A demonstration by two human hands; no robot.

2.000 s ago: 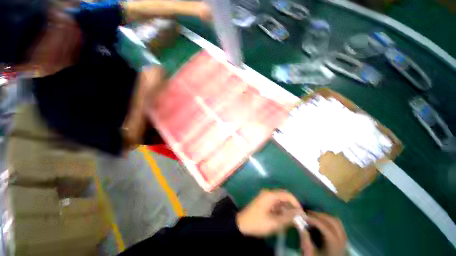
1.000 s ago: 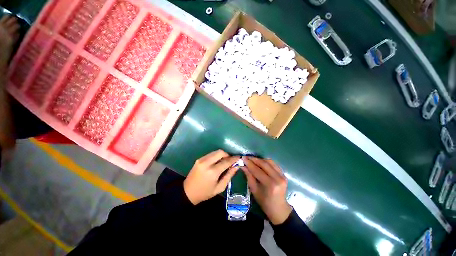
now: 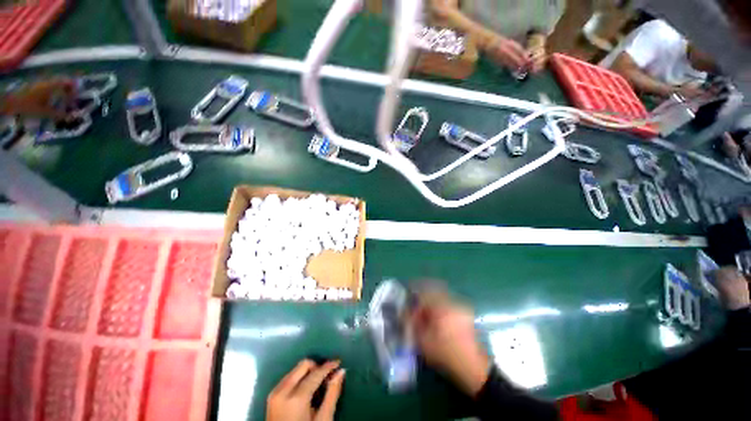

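Note:
A loop-shaped unit with a blue-and-white end lies or hangs over the green surface in front of me, blurred. My right hand is at its right side, fingers against its edge; blur hides whether it grips it. My left hand is low at the bottom edge, fingers apart, with no part visible in it. An open cardboard box of small white parts stands above my hands. A pink compartment tray with tiny pieces is at the left.
Loop-shaped units lie scattered on the belt behind a pale rail. A white cable loops over the belt. Several units lie at the right near another person's hand. Other people work across the line.
The view has swung up and right. My hands, which were together at a small white part, are now apart. The loop unit has moved from near my body to beside my right hand.

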